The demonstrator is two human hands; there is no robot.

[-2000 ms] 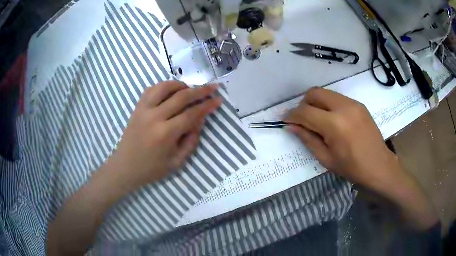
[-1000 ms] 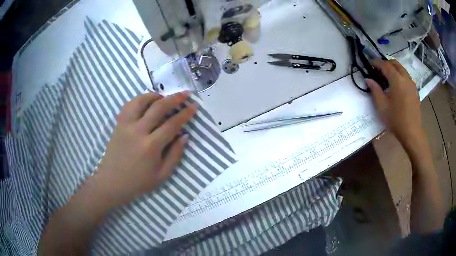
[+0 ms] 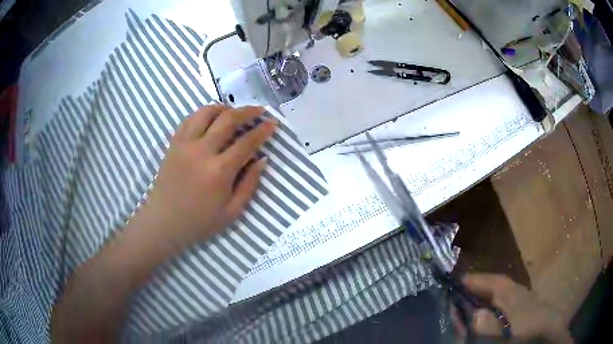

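Striped grey-blue and white fabric (image 3: 289, 175) covers the left of the table and hangs over its front edge. My left hand (image 3: 208, 161) lies on it, palm down, fingertips near its upper right edge, pressing it flat. My right hand (image 3: 504, 306) is at the lower right, partly blurred, with fingers in the black handles of the fabric scissors (image 3: 406, 205). The blades are slightly apart, point up and left, and pass over the table's front edge. The tips are right of the fabric, not touching it, by the tweezers (image 3: 423, 139) on the table.
The sewing machine head (image 3: 275, 27) stands at top centre, with its needle plate (image 3: 285, 77) below. Black thread snips (image 3: 410, 72) lie right of it. A long black-tipped tool (image 3: 524, 94) lies further right. A printed ruler strip (image 3: 443, 175) runs along the front edge.
My right hand first laid the tweezers down, reached to the scissors at the right, and has now brought them down and left to the table's front. My left hand stays on the fabric.
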